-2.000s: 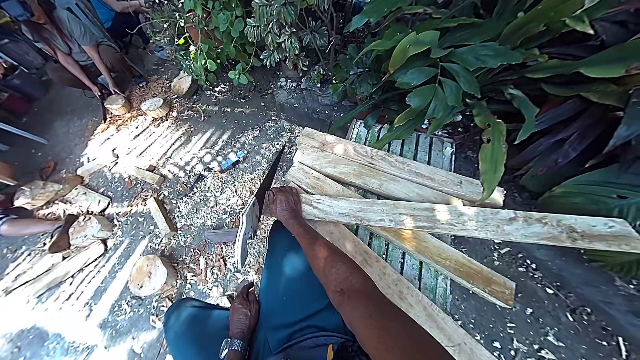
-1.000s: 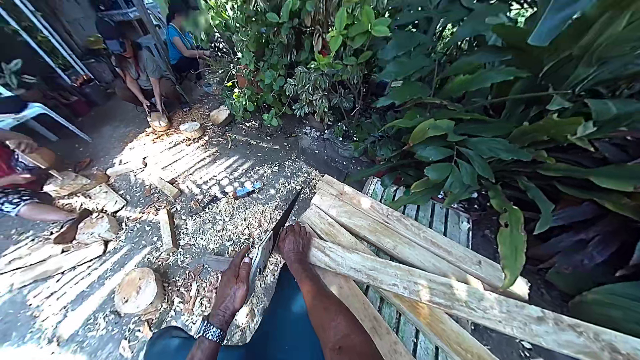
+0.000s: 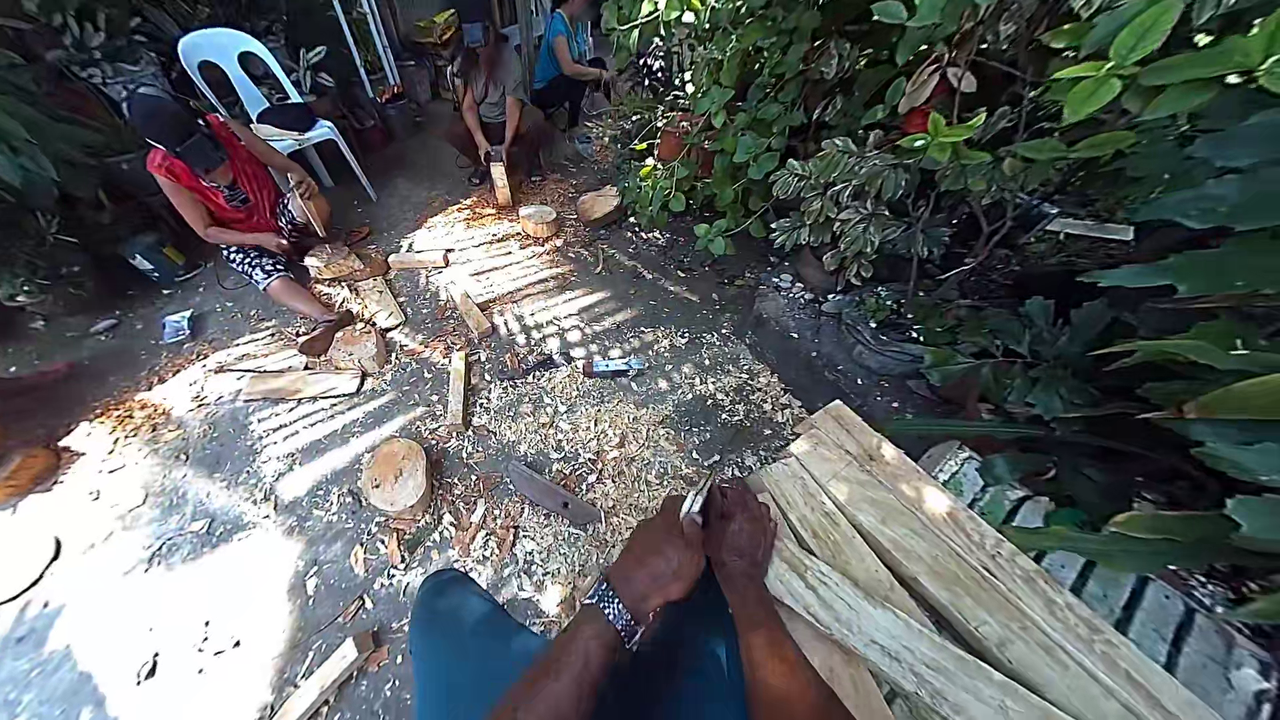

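Note:
My left hand (image 3: 655, 555), a watch on its wrist, is closed around a narrow, pale, pointed tool (image 3: 697, 497), probably a blade. Pressed against it on the right is my right hand (image 3: 740, 530), its fingers curled at the end of a long wooden plank (image 3: 890, 625); whether it grips the plank, the tool or both is hidden. More rough-cut planks (image 3: 960, 540) lie beside it on a slatted bench (image 3: 1150, 610). Both hands are above my knees. On the ground ahead lies a dark flat piece of wood (image 3: 553, 493), among shavings.
A log round (image 3: 396, 477) stands left of my knee, and a cut block (image 3: 325, 678) lies nearer. Wood pieces (image 3: 457, 390) and a blue object (image 3: 614, 367) are ahead. Several people sit beyond, near a plastic chair (image 3: 240, 75). Leafy plants crowd the right.
My left hand has risen from my lap and closed beside my right hand at the tool. The tool's long dark blade, seen earlier, is now mostly hidden. The view has swung left and up.

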